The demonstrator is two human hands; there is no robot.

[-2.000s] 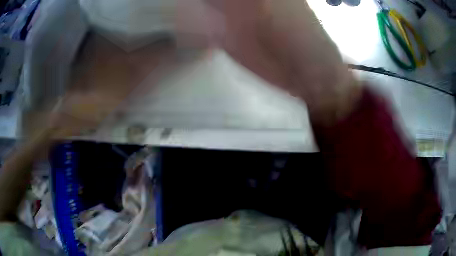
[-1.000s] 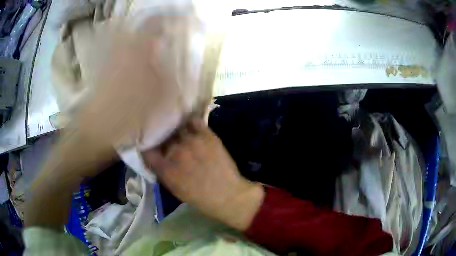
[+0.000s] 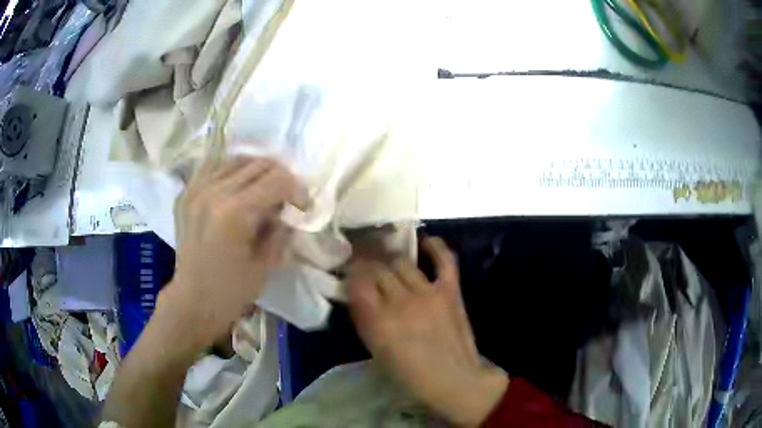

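A beige and white garment piece [image 3: 368, 188] lies bunched over the table's front edge, its upper part running up the table to the left. My left hand [image 3: 238, 226] holds the cloth near the edge, slightly blurred. My right hand [image 3: 409, 309] is just right of it and lower, its fingers on the beige cloth at the table edge; some fingertips are hidden by cloth. A white flap [image 3: 301, 297] hangs down between the hands.
Green- and yellow-handled scissors [image 3: 639, 29] lie at the top right. A printed ruler [image 3: 601, 172] runs along the table's front right. Blue bins [image 3: 144, 280] with cloth stand below left and right [image 3: 735, 351]. A grey device [image 3: 29, 134] is at the far left.
My right hand has moved right, and my left hand has moved slightly down and right. The cloth is spread wider, with beige fabric opened between the hands. The scissors are back in view.
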